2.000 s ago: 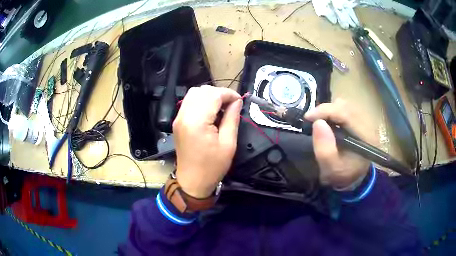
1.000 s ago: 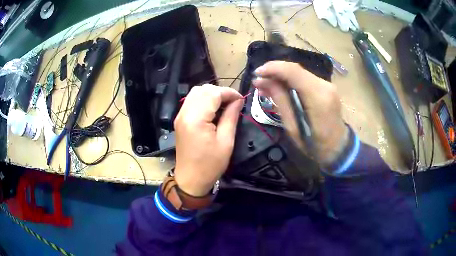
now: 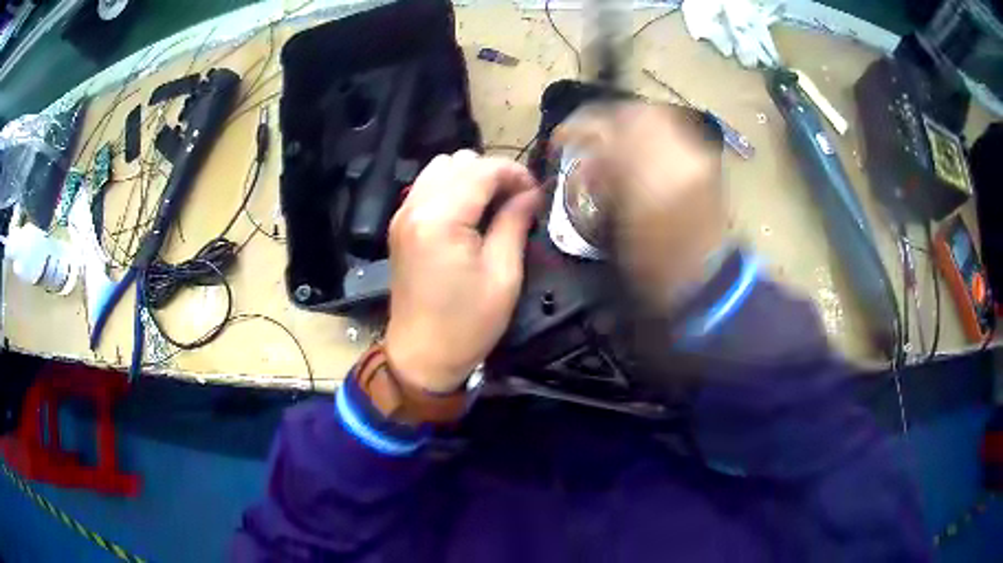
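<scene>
My left hand (image 3: 456, 264) pinches the thin red speaker wires between thumb and forefinger; the wires are mostly hidden by the fingers. My right hand (image 3: 660, 209) is blurred over the speaker driver (image 3: 569, 220), close to the left fingertips. It holds the soldering iron, whose blurred shaft (image 3: 607, 50) points up and away from me. The driver sits in the front case half (image 3: 550, 330), mostly covered by my right hand. The rear case half (image 3: 330, 187) lies open to the left.
Blue-handled pliers (image 3: 134, 308), a coiled cable (image 3: 193, 275) and small circuit boards (image 3: 101, 165) lie left. A long dark-blue tool (image 3: 830, 198), a black box (image 3: 907, 138) and an orange-edged multimeter (image 3: 966, 275) are right. A white glove (image 3: 735, 28) lies at the back.
My right hand has lifted and turned from the right side to over the driver, swinging the iron's shaft upward. My left hand keeps its pinch. The whole view has shifted slightly.
</scene>
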